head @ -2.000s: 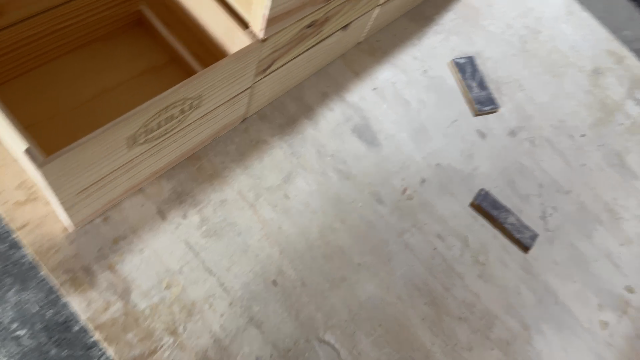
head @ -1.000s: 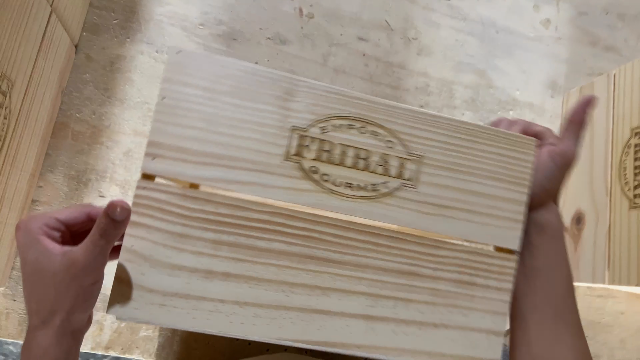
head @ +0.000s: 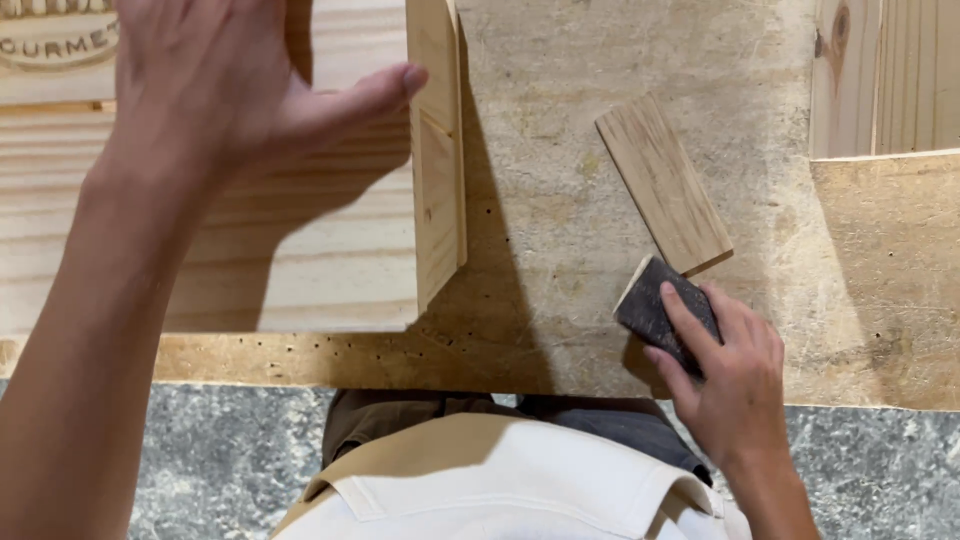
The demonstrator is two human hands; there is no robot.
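Observation:
A pine wooden box (head: 352,277) with a branded oval mark lies on the workbench at the left, its slatted face up. Over that face my left hand (head: 217,82) is spread, thumb out towards the box's right edge; whether the palm touches the wood cannot be told. My right hand (head: 724,360) grips a dark sanding block (head: 664,311) near the bench's front edge. Just beyond the block, a flat wooden strip (head: 667,187) lies at a slant, its near end beside the block.
Part of another pine box (head: 885,82) stands at the upper right. The workbench (head: 555,90) ends in a straight front edge just before my apron (head: 487,480). A speckled grey floor (head: 225,457) shows below.
A second ago both hands were at the sides of the box, which was tilted between them. Now it rests at the left, and my right hand has let go and taken hold of the sanding block.

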